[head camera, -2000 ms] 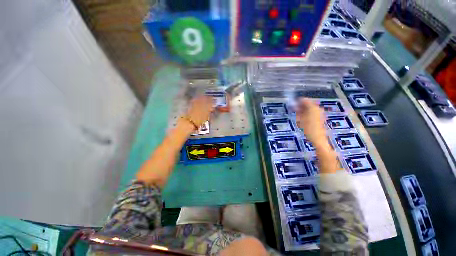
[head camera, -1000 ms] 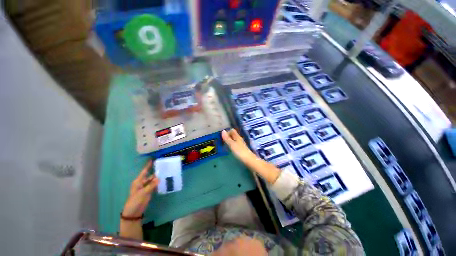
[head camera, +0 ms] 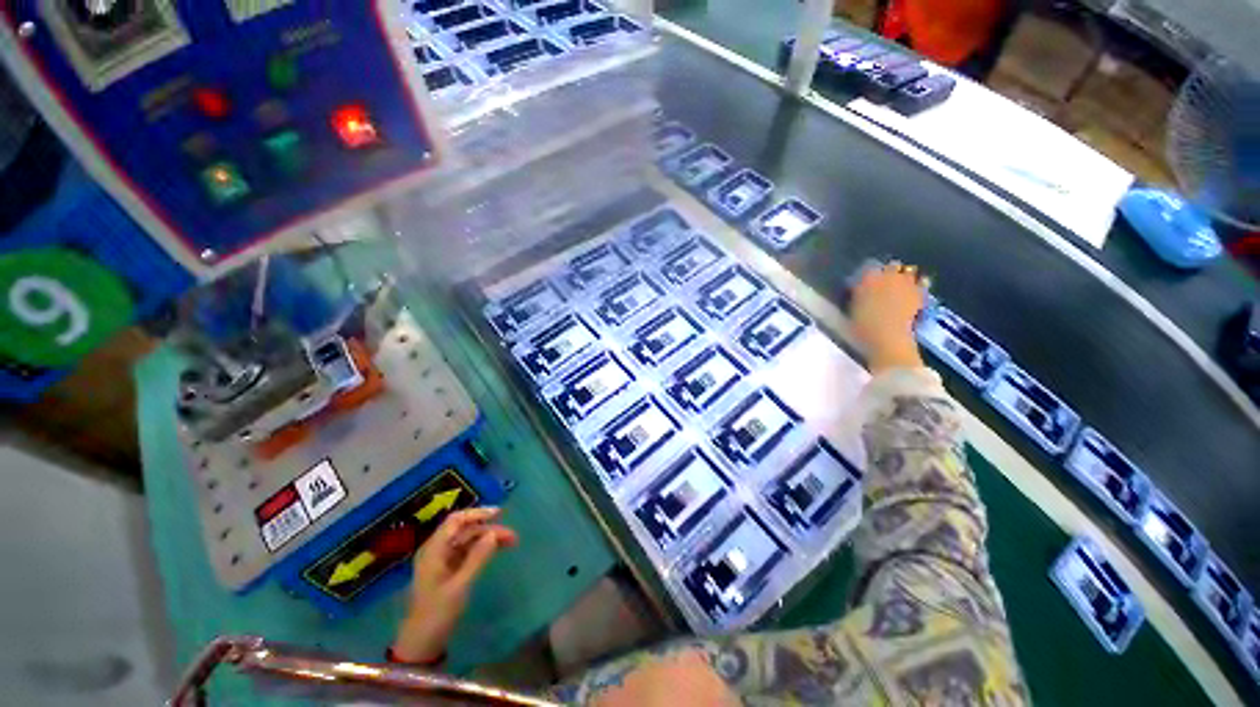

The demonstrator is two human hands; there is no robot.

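My left hand [head camera: 463,559] is empty, its fingers loosely bent, in front of the yellow-arrow label [head camera: 390,532] on the press base plate. My right hand [head camera: 887,311] is over the conveyor belt, beside the end of a row of panels [head camera: 960,343]. A pale blurred edge shows at its fingertips; whether it grips a panel cannot be told. A panel [head camera: 335,362] sits in the orange-brown fixture [head camera: 321,414], partly hidden by the metal press head [head camera: 242,380]. The blister tray [head camera: 815,387] holds rows of panels with dark-patterned inner sides up.
The control box [head camera: 249,138] with a lit red switch overhangs the back left. Stacked trays [head camera: 532,166] rise behind the working tray. The conveyor belt [head camera: 953,235] curves along the right, carrying spaced panels. One panel [head camera: 1099,594] lies apart at lower right.
The view has turned right. The pale panel that was in my left hand is no longer there. My right hand has moved from the press base's edge to the conveyor.
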